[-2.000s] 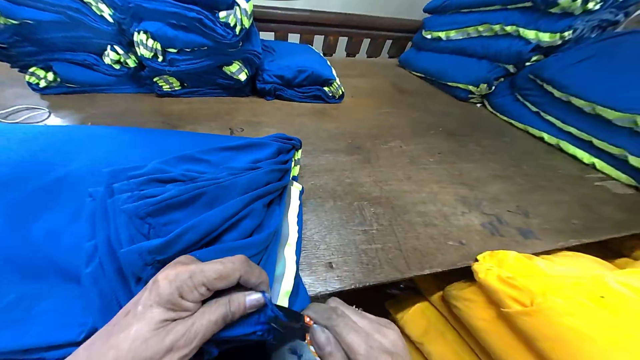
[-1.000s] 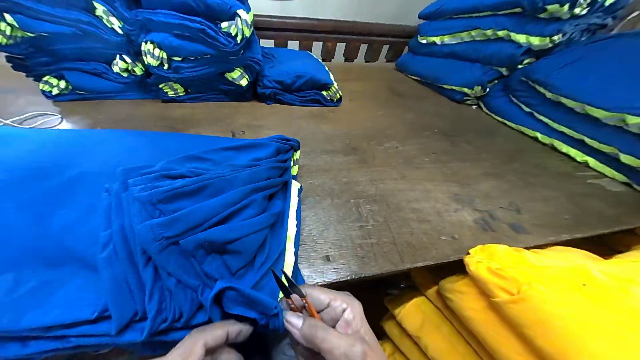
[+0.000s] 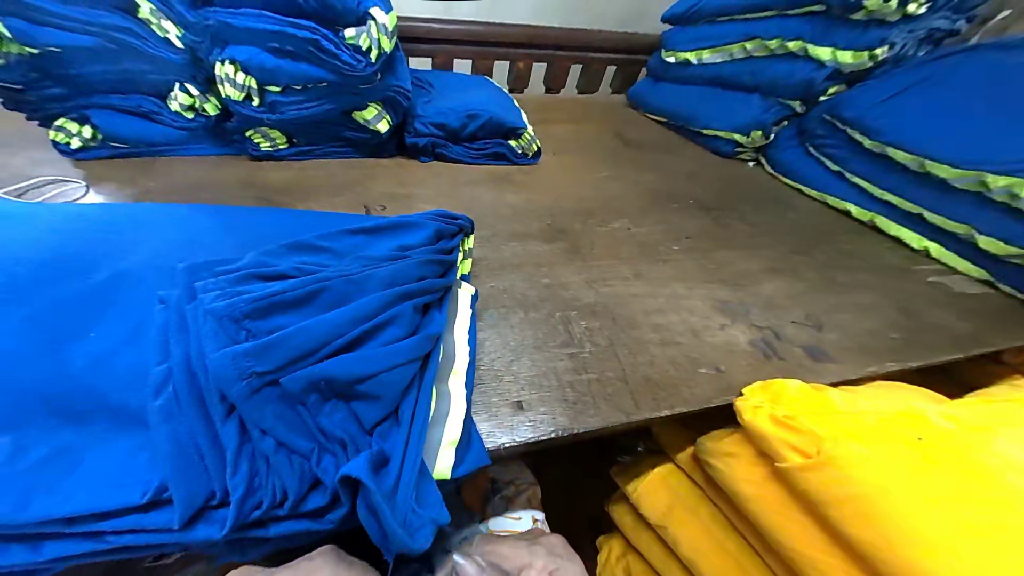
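Note:
A stack of blue fabric garments (image 3: 264,336) lies on the wooden table (image 3: 656,288), its near right corner hanging over the front edge. A silver reflective strip with yellow-green edging (image 3: 454,384) runs down its right side. My left hand (image 3: 308,563) shows only in part at the bottom edge, below the fabric, its fingers hidden. My right hand (image 3: 520,554) is at the bottom, just right of the hanging blue corner; a white item with orange marks (image 3: 516,522) lies against it. Whether the hand grips that item is unclear. No scissors can be made out.
Folded blue garments with yellow-green trim stand in piles at the back left (image 3: 312,88) and right (image 3: 920,152). Yellow folded fabric (image 3: 896,472) sits below the table edge at right. A white loop of cord (image 3: 48,189) lies at left. A wooden railing (image 3: 528,48) runs behind.
Both hands have moved down toward the bottom edge. The orange-handled snips seen in my right hand one second ago are no longer visible. The near corner of blue fabric now hangs lower.

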